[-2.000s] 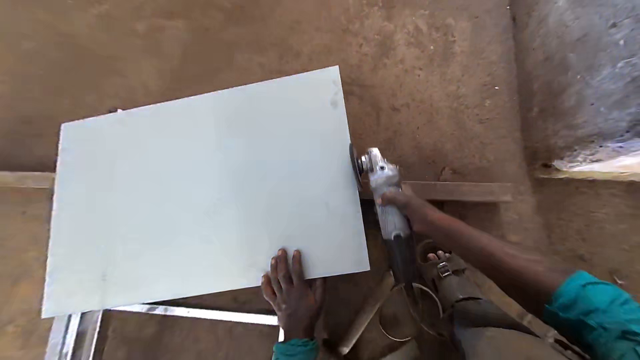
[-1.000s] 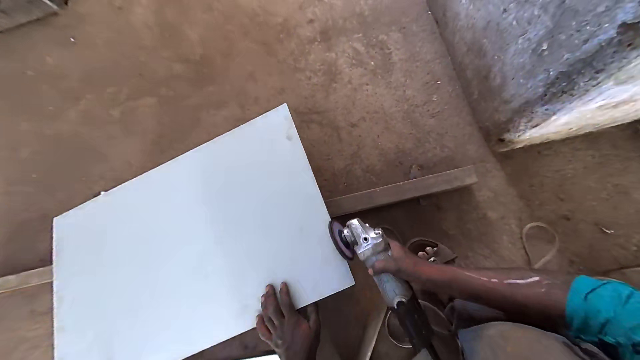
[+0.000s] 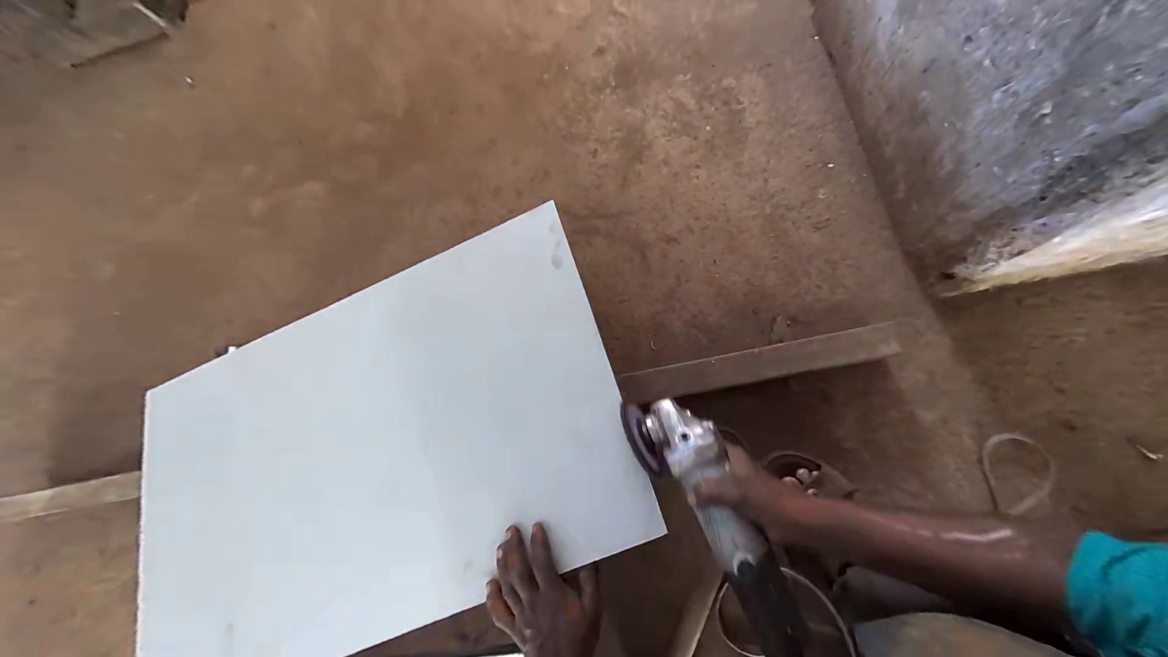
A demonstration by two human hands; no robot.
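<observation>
A flat, pale grey-white rectangular panel (image 3: 392, 438) lies tilted across the lower left and middle. My right hand (image 3: 744, 493) grips an angle grinder (image 3: 721, 511) by its grey body, just right of the panel. The grinder's dark disc (image 3: 644, 440) is at the panel's right edge; whether it touches cannot be told. My left hand (image 3: 546, 589) rests on the panel's near edge, fingers spread on its top face and thumb off the edge. The hand's lower part is cut off by the frame.
A wooden bar (image 3: 776, 360) passes under the panel and shows again at left. A looped cord (image 3: 1017, 470) lies on the brown floor at right. A rough wall (image 3: 1022, 119) rises at upper right. A foot (image 3: 805, 476) shows beyond my right forearm.
The grinder's disc sits lower along the panel's right edge than two seconds ago, nearer the near corner. My left hand stays at the near edge. The view has shifted and turned.
</observation>
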